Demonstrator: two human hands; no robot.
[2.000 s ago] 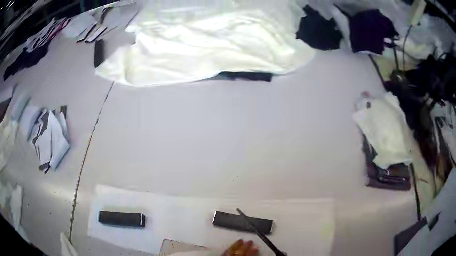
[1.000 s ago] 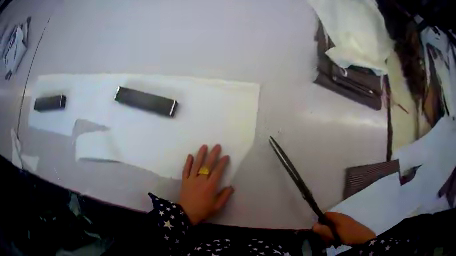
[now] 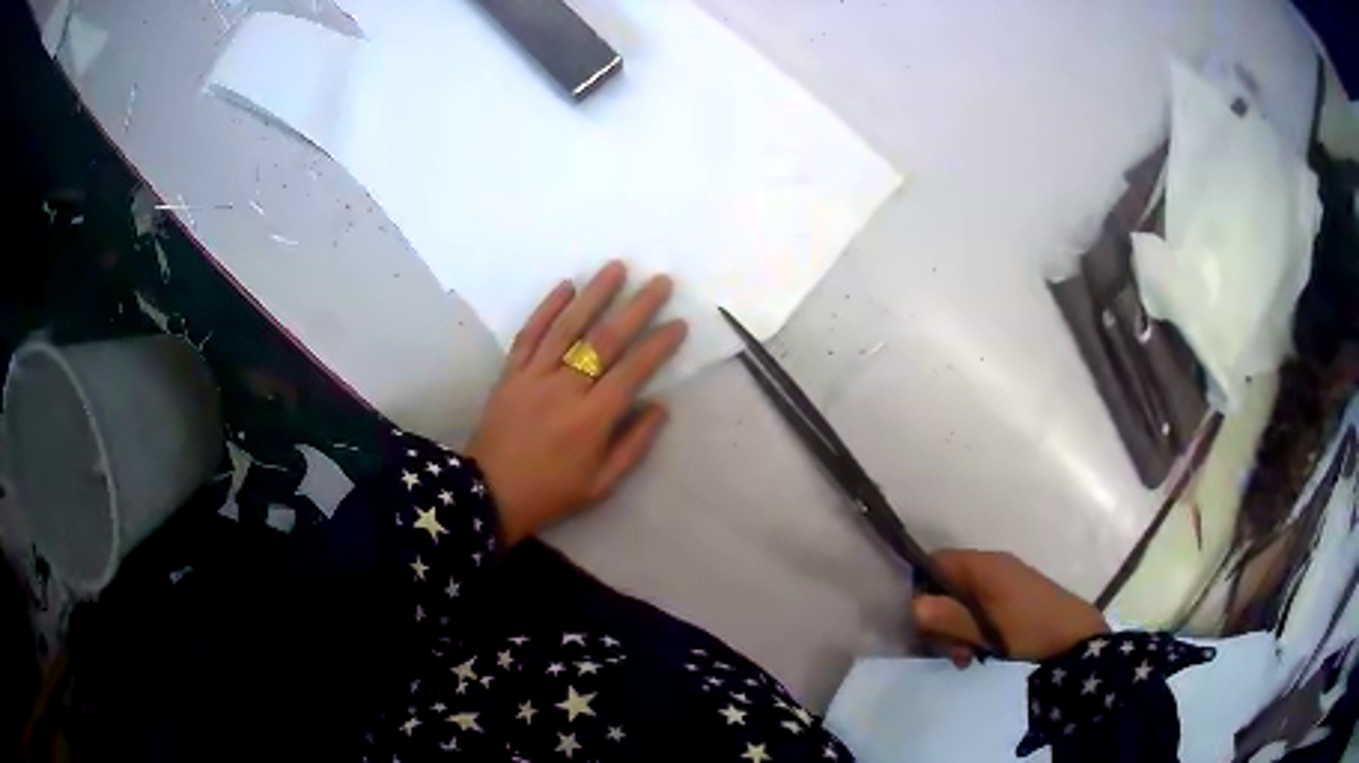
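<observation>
White cloth (image 3: 596, 194) lies flat on the pale table, with a dark bar weight (image 3: 555, 42) on it near the top edge of the view. My left hand (image 3: 574, 395), with a yellow ring, lies flat on the cloth's near edge, fingers apart. My right hand (image 3: 1002, 604) holds black shears (image 3: 835, 455) by the handles. The blades look closed or nearly closed, and their tip is at the cloth's near right edge, right of my left hand. Whether the tip is over or under the cloth is hard to tell.
Brown striped pieces (image 3: 1118, 336) lie at the right under creamy cloth (image 3: 1230, 239). White-blue pieces (image 3: 924, 713) lie near my right wrist. A grey bucket (image 3: 112, 440) stands below the table's dark red edge (image 3: 268, 313) at the left. Small scraps lie on the table and floor.
The view has turned and moved closer. My left hand still lies on the cloth. The shears have moved left from bare table to the cloth's edge, and their blades look about as closed as before.
</observation>
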